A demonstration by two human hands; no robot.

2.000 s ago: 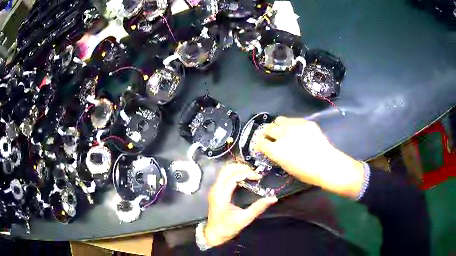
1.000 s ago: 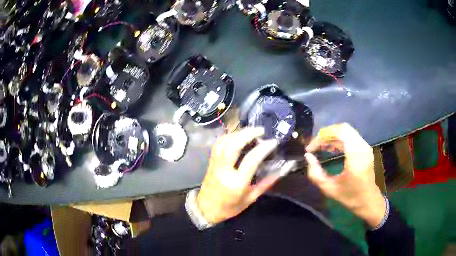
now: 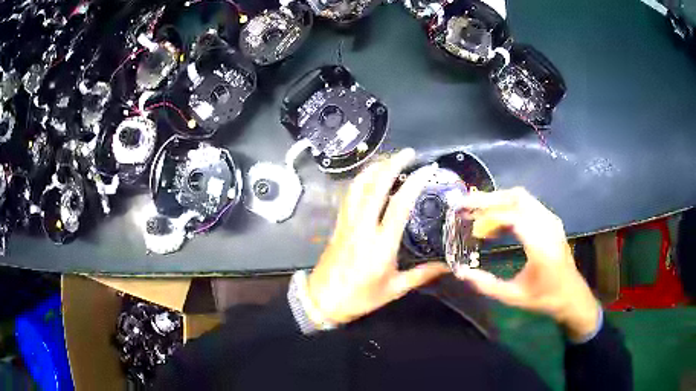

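A black round camera housing (image 3: 430, 210) with a dark board inside lies at the bench's front edge. My left hand (image 3: 366, 240) holds it from the left, fingers over its upper rim and thumb below. My right hand (image 3: 534, 256) pinches a small pale lens board (image 3: 461, 235) on edge, between thumb and fingers, over the housing's right side. Whether a cable joins board and housing cannot be told. Another housing (image 3: 333, 118) lies behind my left hand, joined by a white flat cable to a pale lens board (image 3: 273, 191).
Many unfinished units crowd the bench's left, with one housing (image 3: 196, 182) near the front edge. Two units (image 3: 528, 88) lie at the back right. Below the bench are a cardboard box (image 3: 88, 328) of black parts, a blue object (image 3: 44, 347) and a red stool (image 3: 649, 263).
My left hand has moved up around the housing's left side. My right hand has come in from the right and now shows the lens board upright in its pinch. The view has shifted.
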